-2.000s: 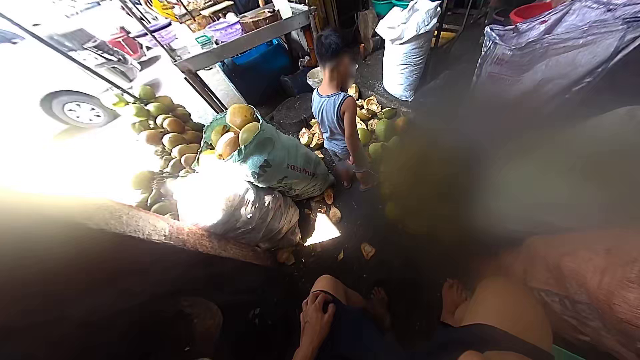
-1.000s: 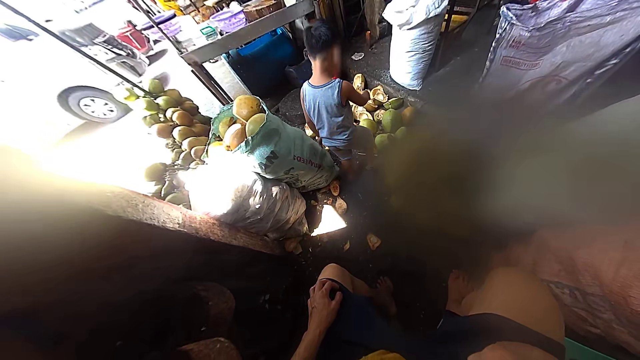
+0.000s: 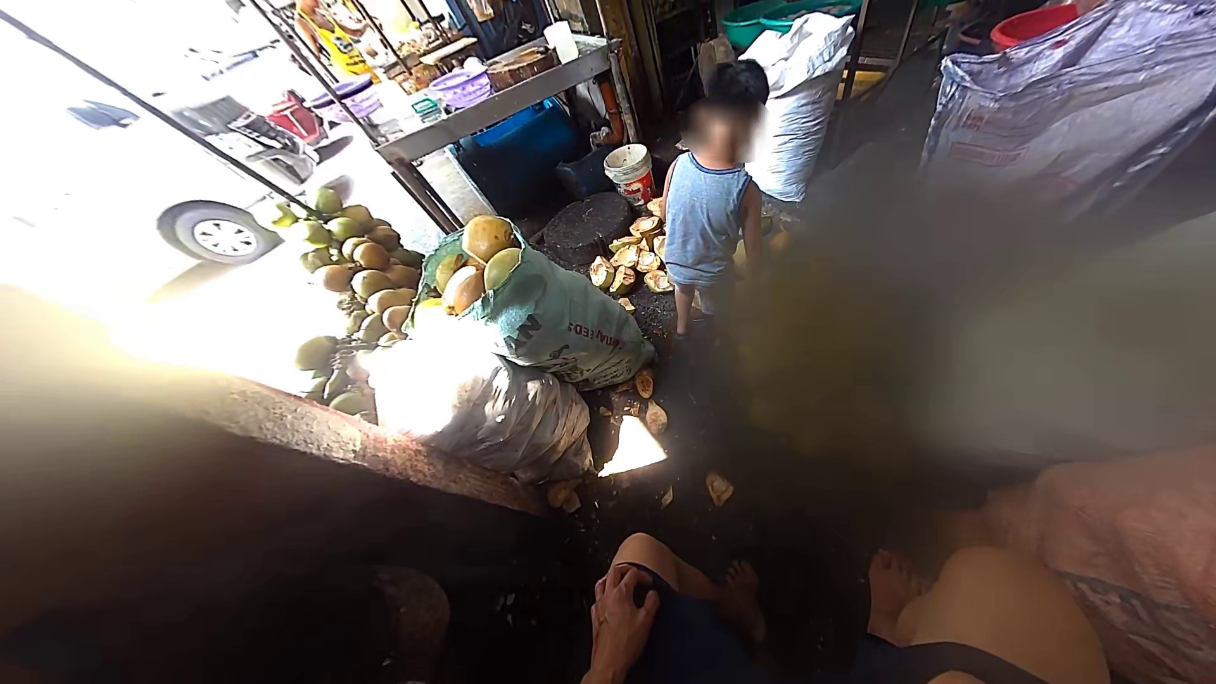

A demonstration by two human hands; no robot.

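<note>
My left hand (image 3: 622,616) rests on my bent left knee, over the hem of dark blue shorts. Its fingers are loosely bent and it holds nothing. A small patch of skin shows at the bottom edge over my right thigh; whether it is my right hand cannot be told. Ahead of my knees, a person in a blue sleeveless top (image 3: 705,217) stands beside cut coconut husks (image 3: 627,255). A green woven sack (image 3: 570,318) full of whole coconuts (image 3: 486,237) leans over a pale plastic sack (image 3: 518,423).
More coconuts (image 3: 370,256) are heaped at the left, near a vehicle wheel (image 3: 223,236). A metal-edged table (image 3: 503,100), a bucket (image 3: 629,171) and a full white sack (image 3: 788,123) stand farther back. Husk pieces (image 3: 719,488) lie on the dark floor. A blurred smear hides much of the right side.
The person in the blue top has moved to the right, from the left side of the cut husks to their right side. My left hand has stayed on my knee.
</note>
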